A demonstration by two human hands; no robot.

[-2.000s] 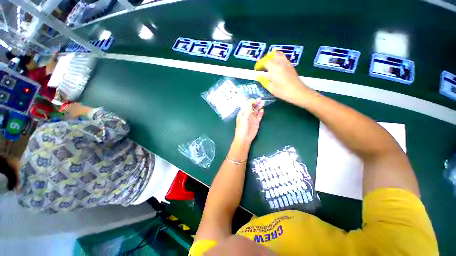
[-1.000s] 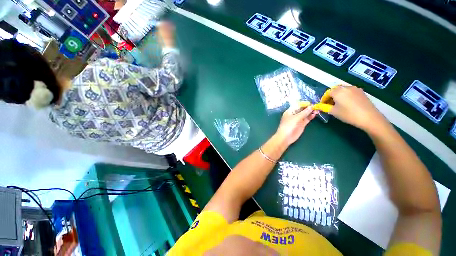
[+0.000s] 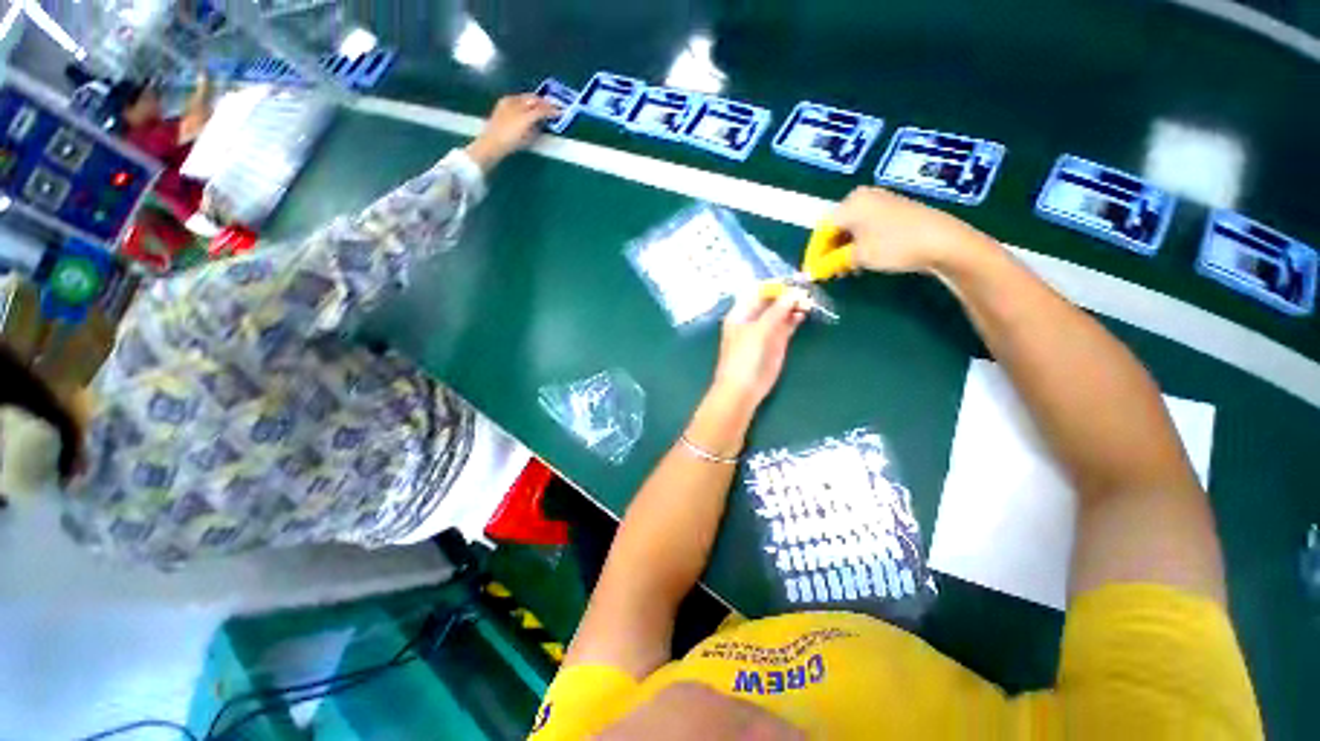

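My left hand [image 3: 760, 336] is at the right end of the clear working bag of small parts [image 3: 763, 261], fingertips pinched on its edge. My right hand [image 3: 900, 232] is just beyond it, yellow finger cots pointing down close to my left fingertips; any part between them is too small to tell. An upper-left bag with pale contents [image 3: 695, 267] lies beside the working bag. A larger bag of white oblong parts [image 3: 837, 521] lies near my yellow shirt. Flat electronic units lie in a row on the dark green belt, one of them [image 3: 941, 164] beyond my right hand.
A pale strip [image 3: 659, 177] divides worktop and belt. A crumpled clear bag [image 3: 597, 411] lies at left near the table edge. A white paper sheet [image 3: 999, 500] lies partly under my right forearm. A co-worker [image 3: 275, 391] at left reaches over the strip to the leftmost unit [image 3: 556, 104].
My right hand has come back from over a unit on the belt to beside my left fingertips. The co-worker's arm now reaches to the belt. The camera view has swung between frames.
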